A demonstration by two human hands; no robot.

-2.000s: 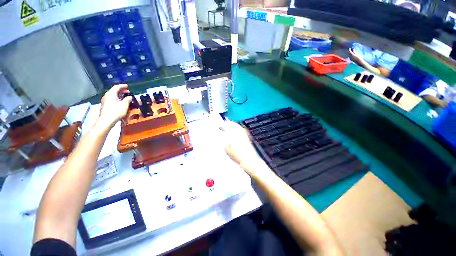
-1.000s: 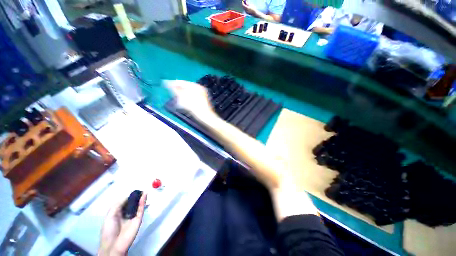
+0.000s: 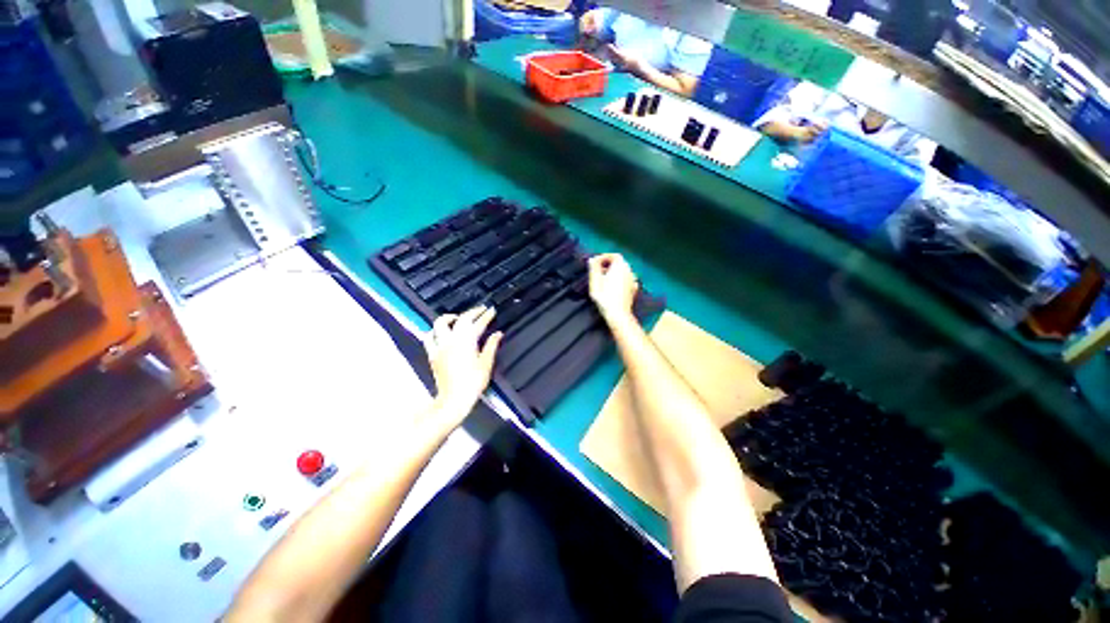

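The black foam tray (image 3: 554, 361) lies on the green bench, its far grooves filled with black cylindrical parts (image 3: 469, 250) and its near grooves bare. My left hand (image 3: 463, 353) is at the tray's left edge, fingertips at a groove; I cannot tell whether a part is under them. My right hand (image 3: 612, 286) is at the tray's right edge with curled fingers; what it holds, if anything, is hidden.
An orange fixture (image 3: 91, 353) stands left on the white machine, with a red button (image 3: 310, 462) on its front panel. A cardboard sheet (image 3: 682, 408) and massed black housings (image 3: 840, 487) lie right. Across are a red basket (image 3: 566, 78), a blue bin (image 3: 856, 183) and people.
My left hand has moved from above the white panel, where it held a black part, to the tray's left edge. My right hand has moved from the tray's far left to its right edge.
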